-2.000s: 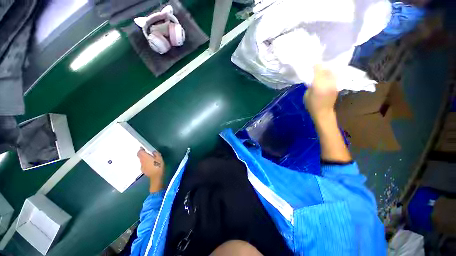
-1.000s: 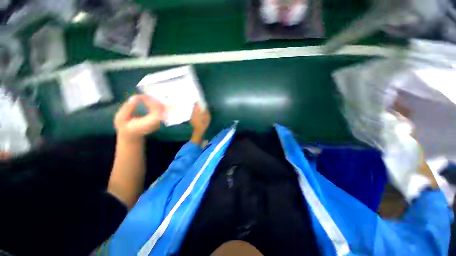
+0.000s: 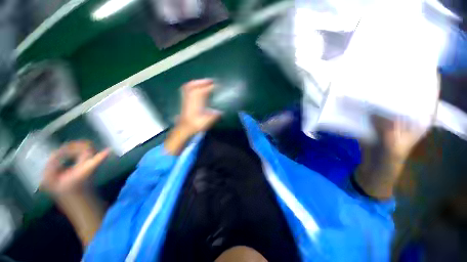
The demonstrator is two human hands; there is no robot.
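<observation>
My right hand (image 3: 397,135) is at the right, blurred, at the lower edge of a bright white sheet-like thing (image 3: 391,61), probably a clear or white bag, and holds it. My left hand (image 3: 197,107) is over the green bench with thumb and fingers apart and nothing in it. A white gift box (image 3: 127,120) lies on the bench left of my left hand, against the pale strip, touched by no hand. The frame is strongly blurred.
Another person's hand (image 3: 74,169) reaches in at the left, near another white box (image 3: 33,156). Pale headphones on a grey sheet (image 3: 192,25) lie beyond the strip. A box with grey wrap (image 3: 46,87) is at upper left. A blue bin (image 3: 333,156) is below the bench edge.
My left hand has let go of the white box and moved right of it. My right hand has lifted the white material into fuller view. The view has turned.
</observation>
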